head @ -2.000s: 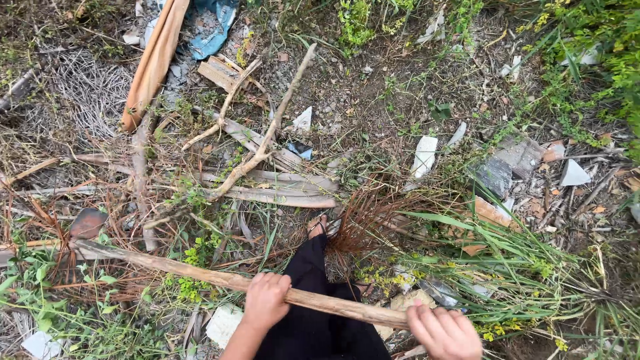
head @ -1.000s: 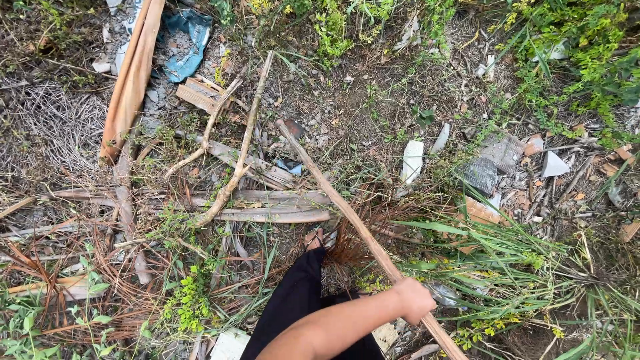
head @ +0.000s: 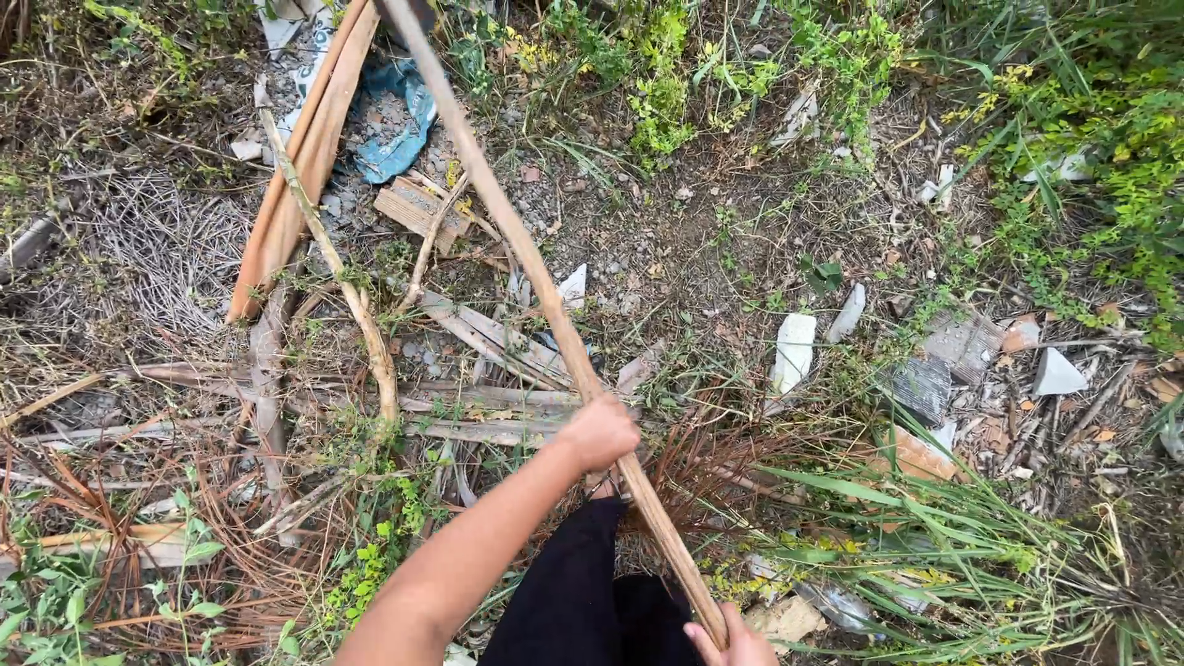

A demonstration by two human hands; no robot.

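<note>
A long wooden handle runs slantwise from the top left of the view down to the bottom centre. My left hand is closed round its middle. Near its lower end, at the bottom edge, my right hand grips it, partly cut off by the frame. A dark head at the far end of the handle shows only in part at the top edge. Beneath the handle and left of it lie dry grey plant strips and a forked dry branch.
A folded dry palm sheath and a torn blue plastic sheet lie at upper left, near a broken wood piece. White rubble and broken tiles lie right. Long grass grows at lower right, leafy weeds at upper right.
The tool's far end has swung from the left, over the ground, to the top. Both hands still hold the handle. The forked branch has shifted left and now leans the other way.
</note>
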